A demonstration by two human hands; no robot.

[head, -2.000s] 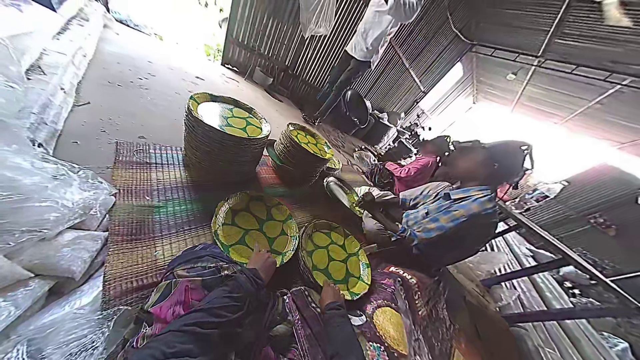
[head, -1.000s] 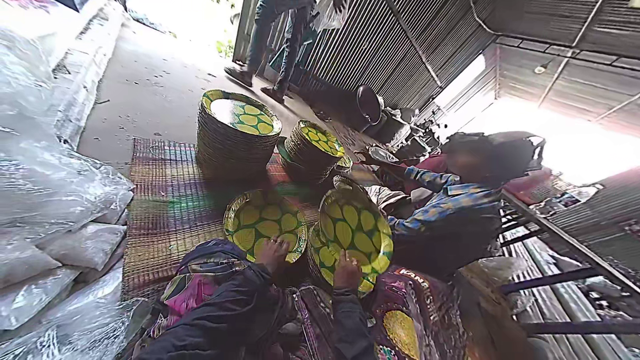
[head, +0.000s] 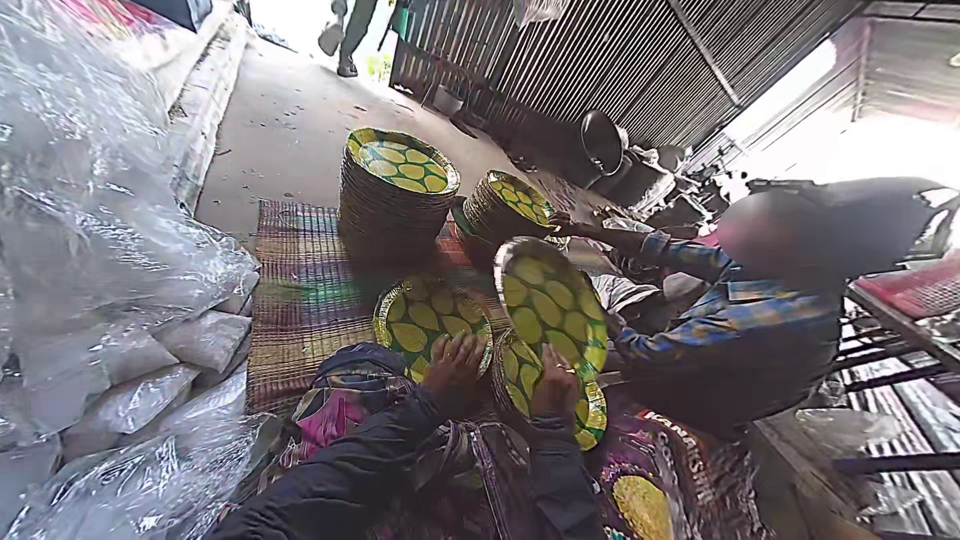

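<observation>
My left hand [head: 454,366] rests with spread fingers on a green and yellow leaf-patterned plate [head: 414,328] in front of me. My right hand [head: 556,381] grips the lower edge of a similar tilted plate [head: 551,304], raised above a pile of the same plates [head: 516,373]. Beyond them a tall stack of plates [head: 397,187] stands on a woven mat. To its right is a shorter stack [head: 506,206], with a co-worker's hand [head: 568,225] at its edge. The underside of the raised plate is hidden.
A co-worker in a checked sleeve [head: 697,322] sits close on the right. Clear plastic-wrapped packs [head: 112,262] are heaped on the left. The woven mat [head: 300,300] lies under the stacks. A printed sack [head: 660,480] is at lower right, and a metal frame [head: 900,322] stands beyond.
My right hand, on the right pile two seconds ago, now holds a plate raised off it. The co-worker's arm now reaches to the shorter stack. A standing person has moved toward the bright opening.
</observation>
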